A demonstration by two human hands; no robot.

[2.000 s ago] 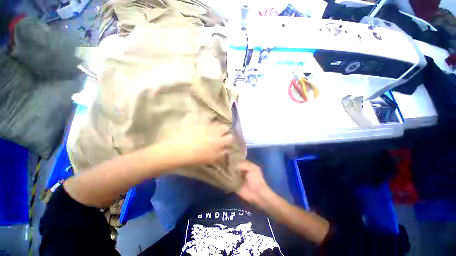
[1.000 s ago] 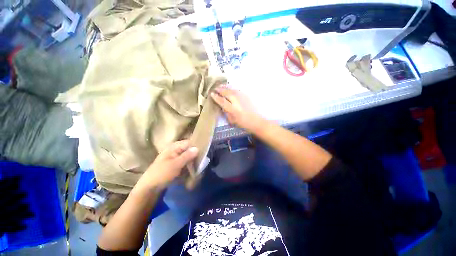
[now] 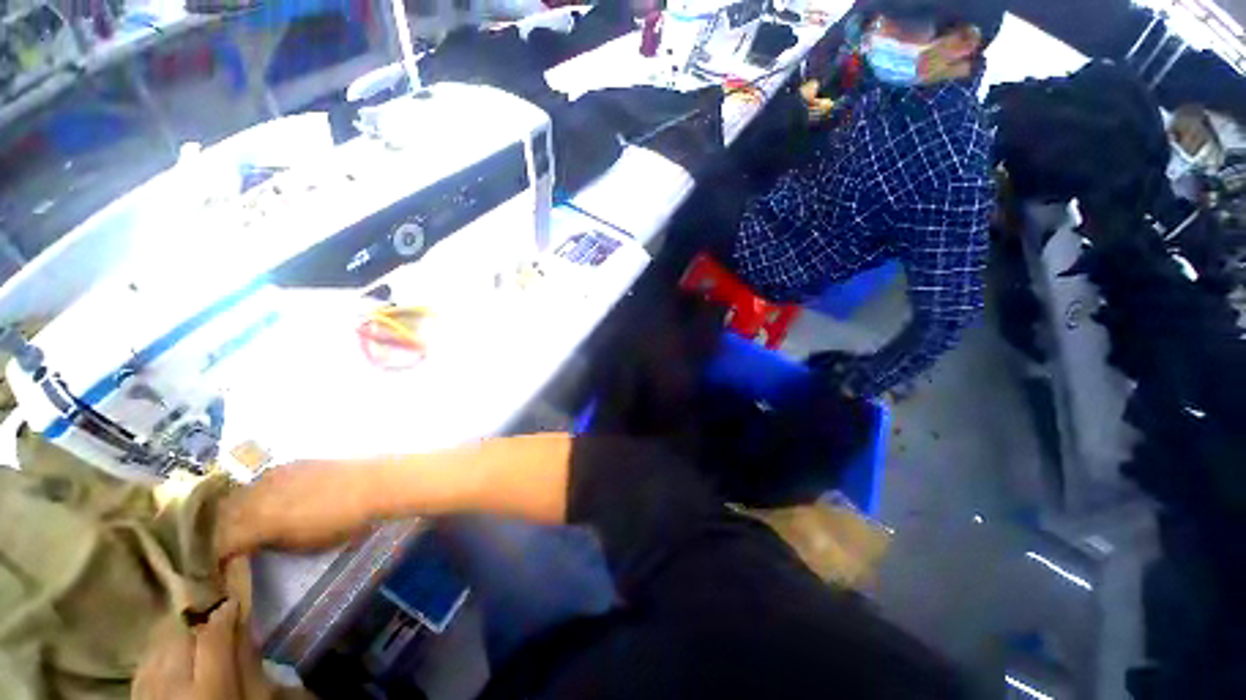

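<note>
The khaki garment (image 3: 68,561) lies at the lower left, left of and below the needle area, cut off by the picture's edge. My right hand (image 3: 273,513) holds its edge close to the presser foot (image 3: 191,440). My left hand (image 3: 191,663) pinches a fold of the cloth nearer to me; it is partly cut off at the bottom. The white sewing machine (image 3: 308,260) stands behind. Red and yellow handled snips (image 3: 392,337) lie on the machine bed.
A person (image 3: 875,192) in a checked shirt and face mask is at the right, reaching toward a blue crate (image 3: 864,451) holding black cloth. A red container (image 3: 738,301) is beside it. A small parts tray (image 3: 588,249) is at the table's right end. Dark cloth (image 3: 1175,369) hangs far right.
The view has swung to the right, bringing the other person and crate into sight. Machine and garment now appear further left. Both hands still hold the garment, the right one near the presser foot.
</note>
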